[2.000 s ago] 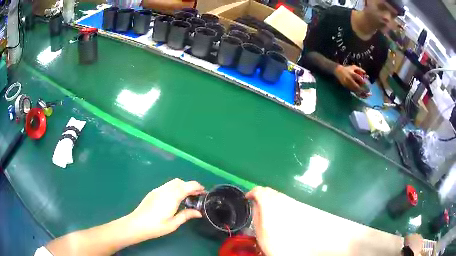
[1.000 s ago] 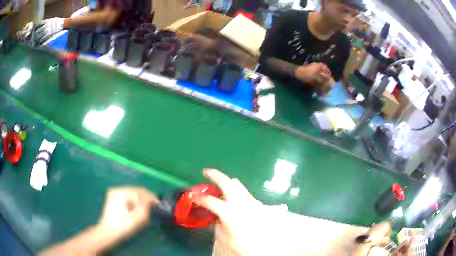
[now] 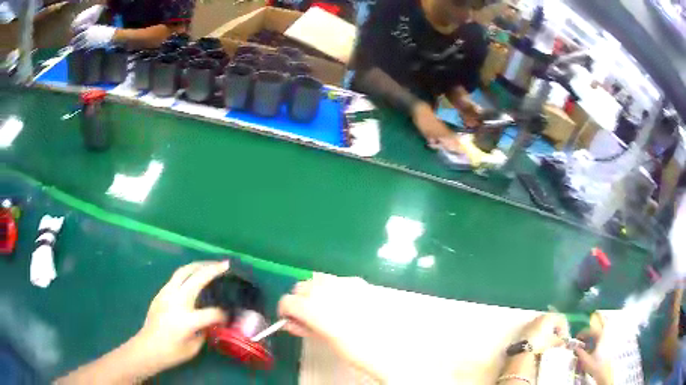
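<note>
My left hand (image 3: 177, 308) holds a black housing (image 3: 229, 293) from its left side, near the front edge of the green bench. A red flared top (image 3: 239, 347) lies tilted against the lower side of the housing. My right hand (image 3: 305, 308) pinches a thin pale strip or wire (image 3: 271, 329) between its fingertips. The strip runs toward a pale spot between housing and red top. Blur hides what it joins.
Black housings (image 3: 267, 94) stand in rows on a blue strip (image 3: 320, 128) beyond the belt. A unit (image 3: 95, 124) stands far left, another (image 3: 590, 269) at right. A cloth bundle (image 3: 45, 252) lies left. Hands (image 3: 549, 338) work beside the tan board (image 3: 421, 331). Two people are opposite.
The red top has gone from facing up under my right hand to the housing's lower side. My left hand has closed around the housing. My right hand now pinches the pale strip. The view has shifted right.
</note>
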